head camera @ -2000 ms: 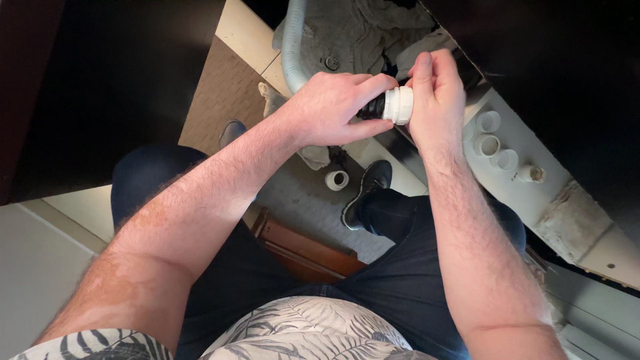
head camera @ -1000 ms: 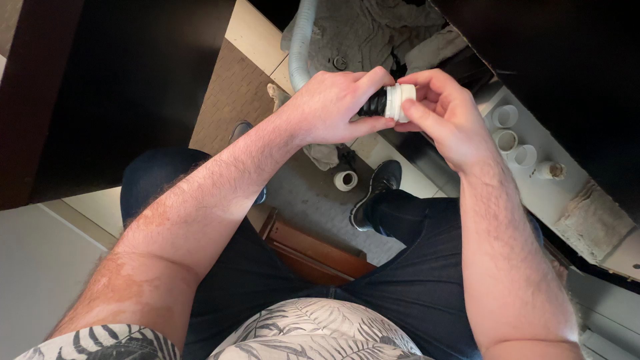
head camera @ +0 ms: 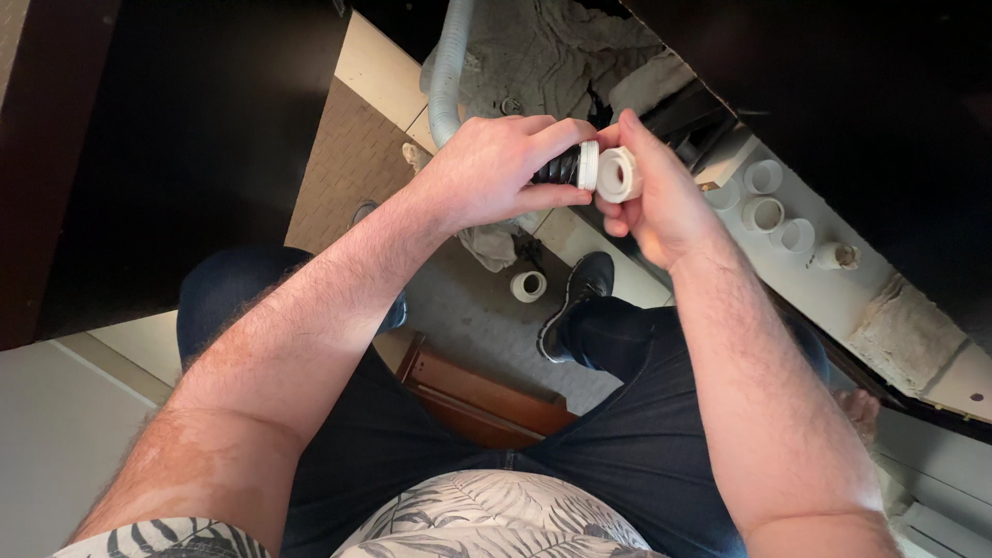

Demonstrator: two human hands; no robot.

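My left hand [head camera: 508,167] grips a black corrugated pipe [head camera: 559,168], its palm and fingers over the far part. The pipe's right end carries a white threaded plastic collar [head camera: 589,165]. My right hand [head camera: 655,190] holds a white plastic slip nut [head camera: 618,175] between thumb and fingers, its opening turned toward the collar. Nut and collar are side by side; whether their edges touch I cannot tell. The rest of the pipe is hidden under my left hand.
A grey corrugated hose [head camera: 449,74] hangs beside crumpled cloths [head camera: 535,58]. Several white plastic rings [head camera: 763,215] and a rag [head camera: 905,333] lie on a ledge at the right. One white fitting [head camera: 528,286] is on the floor near my shoe. Dark panels flank both sides.
The white nut was on the pipe's end in both earlier frames. Now it is off, in my right hand, and the collar's threads show.
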